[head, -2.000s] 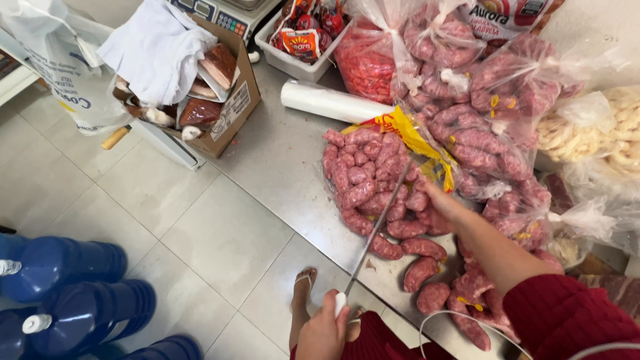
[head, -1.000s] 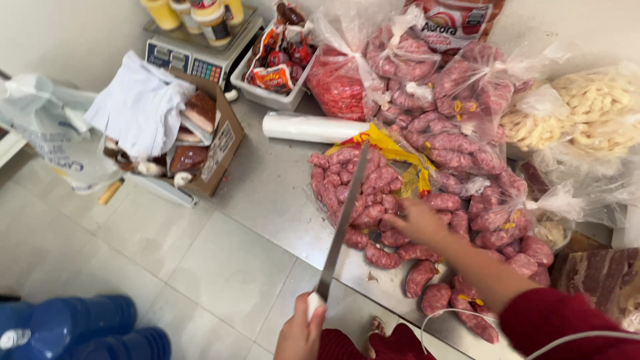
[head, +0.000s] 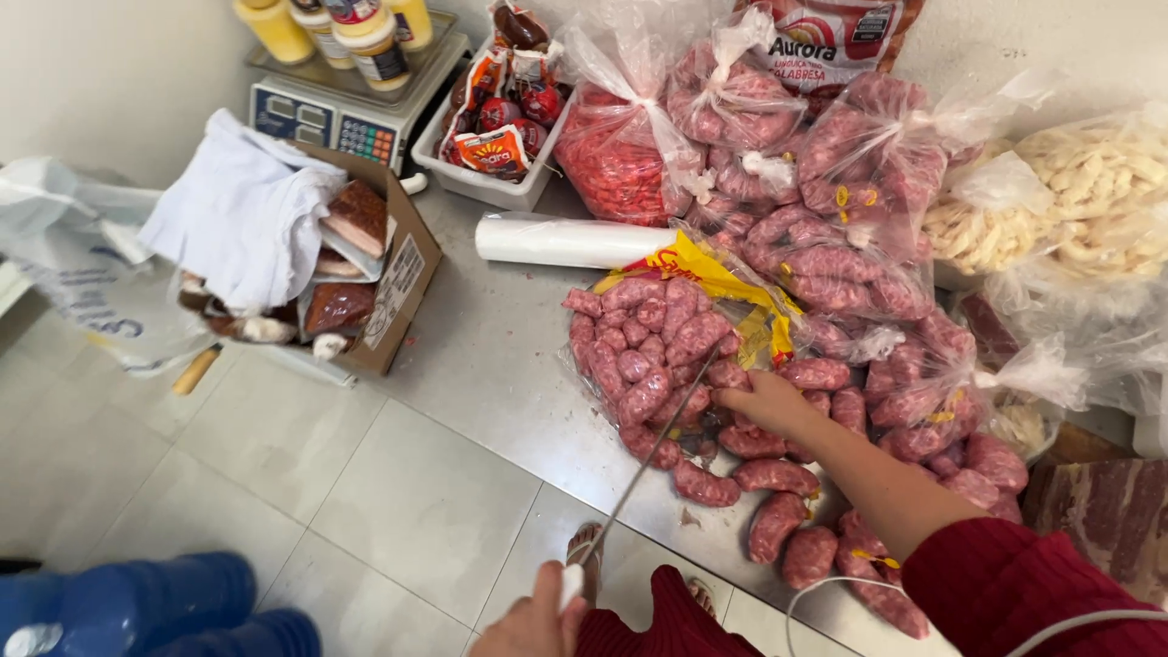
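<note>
My left hand [head: 534,620] grips the white handle of a long knife [head: 646,464] at the bottom of the view. The blade points up and right, and its tip lies at the raw sausages [head: 643,351] heaped on an opened yellow and clear plastic bag [head: 771,315]. With its fingers on the sausages beside the blade tip, my right hand [head: 757,401] reaches in from the right; whether it grips one is hidden. Several loose sausages [head: 771,525] lie along the steel table's front edge, below my right forearm.
Tied bags of sausages [head: 867,164] and a white plastic roll [head: 570,242] lie behind the heap. A carton [head: 401,292] with a white cloth stands left on the steel table [head: 484,365], near a scale [head: 319,119] and a tub [head: 529,196]. Blue jugs [head: 164,593] stand on the floor.
Between one second ago and now, the raised knife has come down, its tip now at the sausages by my right hand. My right hand has stayed near the heap's right side.
</note>
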